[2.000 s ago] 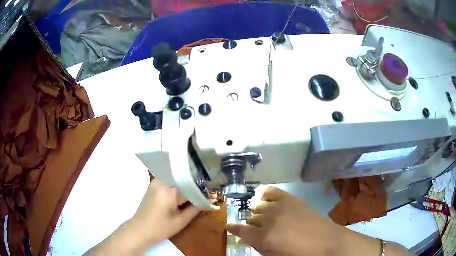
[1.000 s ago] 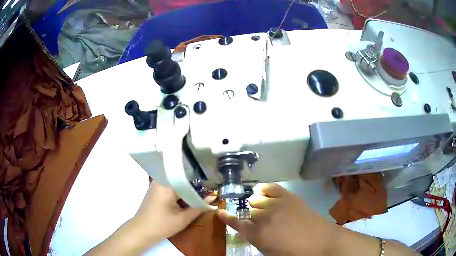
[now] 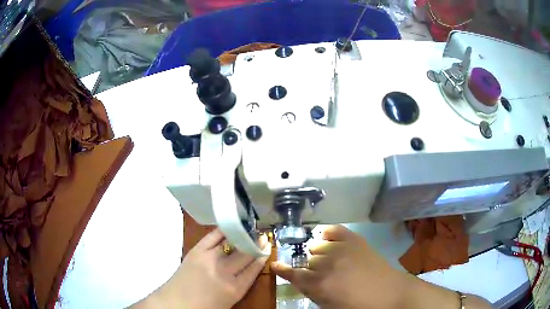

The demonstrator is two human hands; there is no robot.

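Observation:
A rust-brown fabric piece [image 3: 261,291] lies under the front of the white sewing machine head [image 3: 313,157], with part of it showing left of the head. My left hand [image 3: 218,271] rests on the piece, fingertips beside the needle area, partly behind the curved white guard [image 3: 224,205]. My right hand [image 3: 338,265] is right of the needle area, thumb tip at the fabric's right edge, partly behind the tension assembly [image 3: 292,232]. The needle and presser foot are mostly hidden. Whether either hand pinches the cloth is not clear.
A crumpled brown heap [image 3: 36,139] and a flat brown panel [image 3: 72,211] are at left. Loose brown pieces [image 3: 437,244] lie right of the head, near a red-handled tool [image 3: 523,250]. The control panel [image 3: 470,181] juts forward. A blue bin [image 3: 271,27] stands behind.
My left hand has shifted slightly right and lower, its fingers now spread more over the cloth. More brown fabric shows left of the head. My right hand has barely moved.

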